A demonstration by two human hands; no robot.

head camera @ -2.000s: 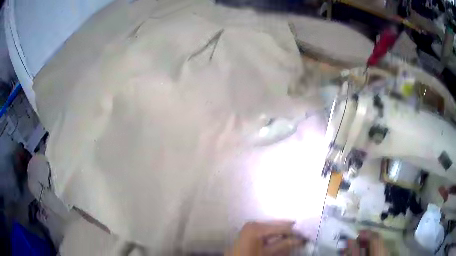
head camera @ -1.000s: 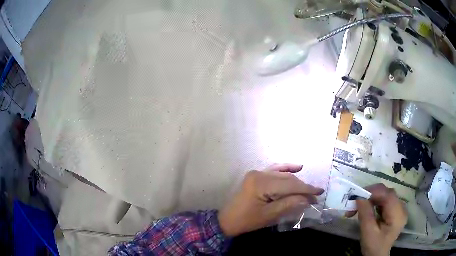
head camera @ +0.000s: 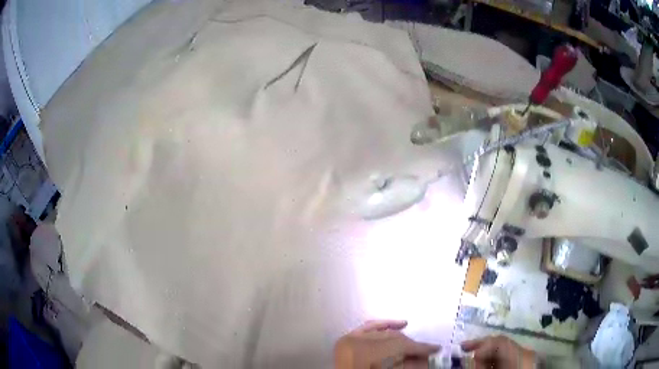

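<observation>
A large beige garment panel (head camera: 209,180) covers the table left of the machine. My left hand (head camera: 383,347) lies on its lower right part, cut off by the bottom edge. My right hand (head camera: 502,353) is beside it, also cut off. Between the fingertips of both hands is a small white care label (head camera: 442,357) with a dark spot on it; it is blurred. The presser foot and needle area (head camera: 468,251) of the sewing machine (head camera: 578,194) is above my hands, with a tan-orange upright piece (head camera: 474,275) beside it.
A gooseneck lamp (head camera: 394,198) throws bright glare on the cloth. A dark heap of tabs (head camera: 571,297), a metal-rimmed tray (head camera: 576,259) and a white bundle (head camera: 613,339) lie at the right. A red-handled tool (head camera: 555,72) stands behind the machine. A blue bin (head camera: 32,347) is at lower left.
The view has tilted up, so my hands now sit at the bottom edge. The white label, spread out a second ago, now looks smaller and is held between the fingertips of both hands.
</observation>
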